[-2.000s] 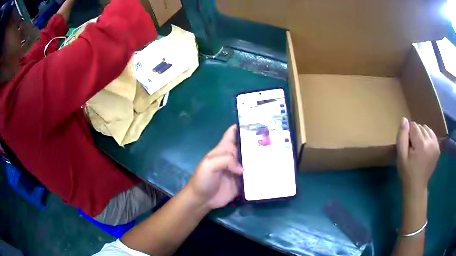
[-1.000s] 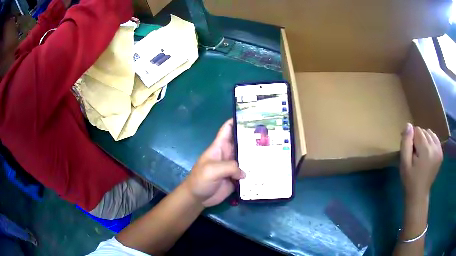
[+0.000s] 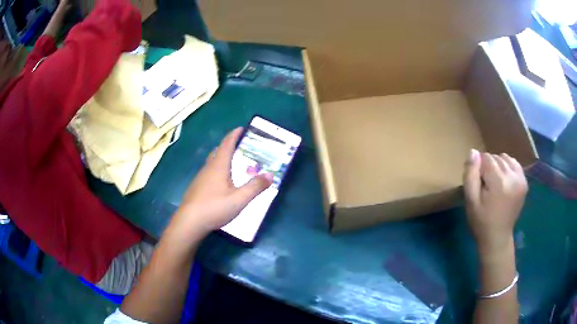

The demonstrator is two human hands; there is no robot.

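Observation:
My left hand (image 3: 218, 190) holds a smartphone (image 3: 260, 183) with a lit, mostly white screen. The phone is tilted, low over the green bench, and my thumb lies across its screen. I cannot tell if the phone touches the bench. An open brown cardboard box (image 3: 398, 142) stands to the right of it, with its lid up at the back and no contents seen. My right hand (image 3: 496, 190) is curled at the front right rim of the box, and its fingertips are partly hidden.
A person in a red sleeve (image 3: 57, 107) sits at the left by a crumpled yellow-tan paper bag (image 3: 120, 120), with a white sheet (image 3: 166, 92) on it. A white block with a dark strip (image 3: 538, 95) lies right of the box. The dark green bench (image 3: 291, 266) has a curved front edge.
The phone has gone from upright in view to tilted and lower, further left, and my left thumb has moved up its screen. The whole scene has shifted left. My right hand stays at the box rim.

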